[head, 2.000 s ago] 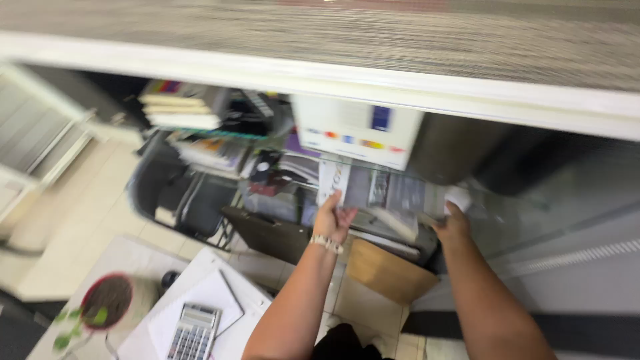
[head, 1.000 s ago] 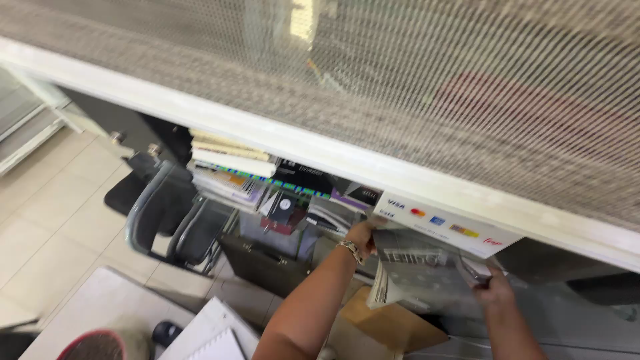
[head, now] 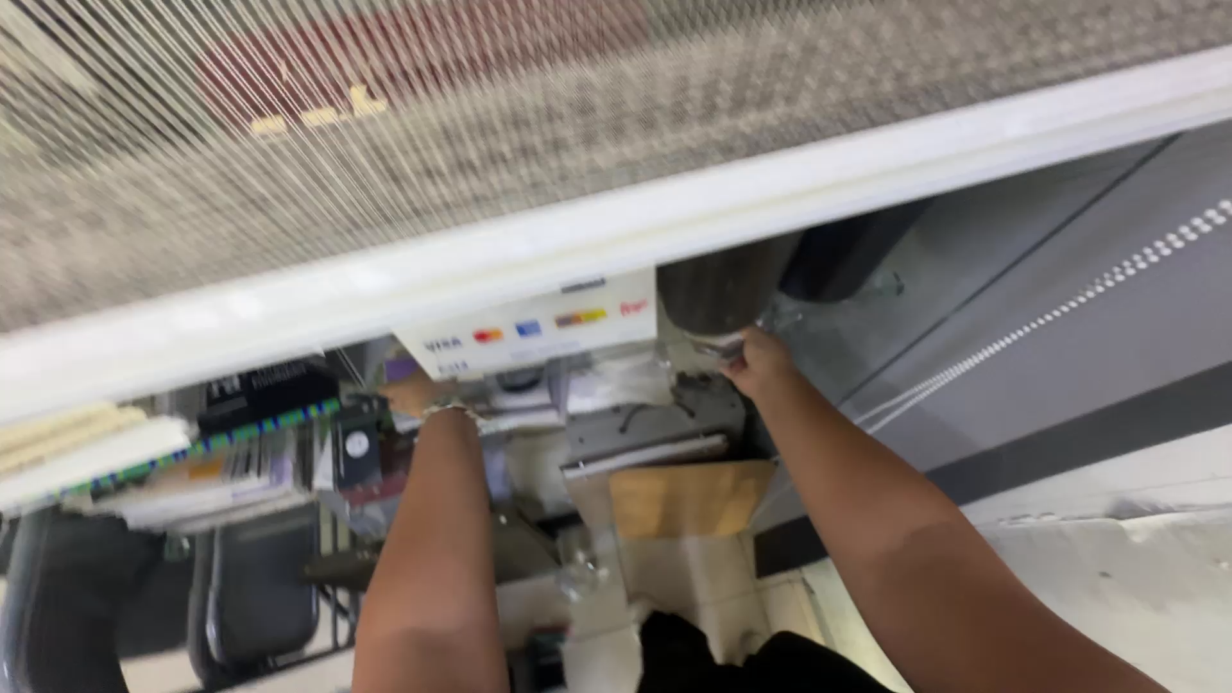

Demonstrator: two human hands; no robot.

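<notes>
My left hand [head: 419, 393] reaches in behind the lower left corner of a white card-payment sign [head: 539, 332], with a bracelet at the wrist. Its fingers are partly hidden and blurred, so what it touches cannot be told. My right hand [head: 756, 361] has its fingers closed on a small, pale flat item [head: 717, 342] just under a dark brown cylinder [head: 722, 289]. Between the hands lie clear plastic-wrapped items [head: 616, 383] on the cabinet's shelf, below the sign.
A white counter edge [head: 577, 231] crosses above both hands. Stacked papers [head: 87, 448] and a black box [head: 265, 390] sit at the left, above black chairs [head: 260, 587]. A grey bag [head: 654, 423] and a tan board [head: 688, 500] stand below. A grey panel [head: 1059, 327] is at the right.
My hands have moved apart, and the clear-wrapped packet between them one second ago is no longer held across both. The view has swung to the right.
</notes>
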